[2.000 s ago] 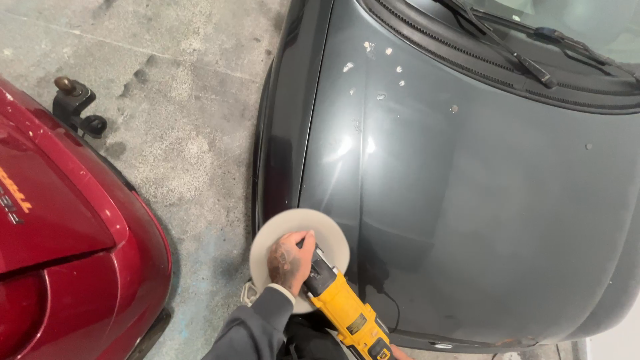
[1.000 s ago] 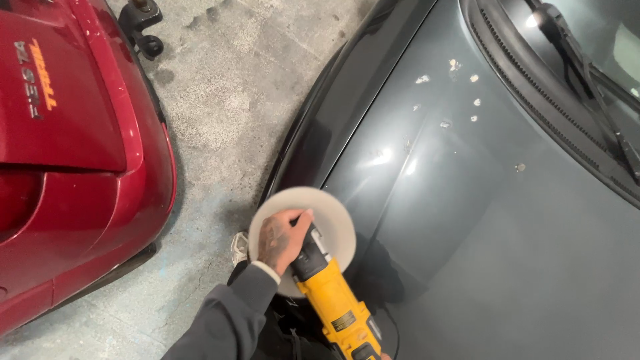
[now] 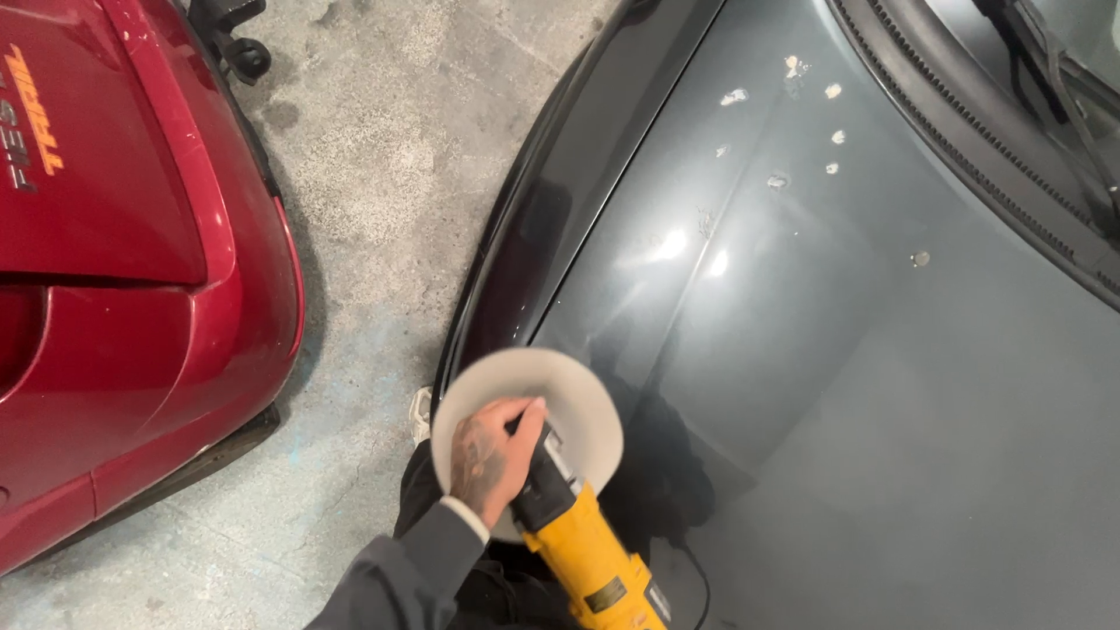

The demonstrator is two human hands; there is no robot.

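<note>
My left hand (image 3: 495, 455), tattooed on the back, grips the black front end of a yellow electric rotary polisher (image 3: 586, 551). The polisher's wide pale buffing pad (image 3: 569, 394) lies under the hand, over the front corner of the dark grey car hood (image 3: 787, 367); its edge looks slightly blurred. The tool's rear runs out of the bottom of the view, and my right hand cannot be seen. Several chipped, pale spots (image 3: 778, 181) mark the hood's paint toward the windshield.
A red car (image 3: 149, 350) with a black tow ball (image 3: 248, 59) stands at left, across a strip of concrete floor (image 3: 376, 219). A wiper arm (image 3: 1041, 79) and the black cowl trim (image 3: 962, 131) are at upper right. The power cord (image 3: 704, 577) hangs beside the polisher.
The view has turned and come nearer the hood's edge. My left hand stays on the polisher's front end throughout. A bit of my right hand at the tool's rear, visible earlier, is now out of view.
</note>
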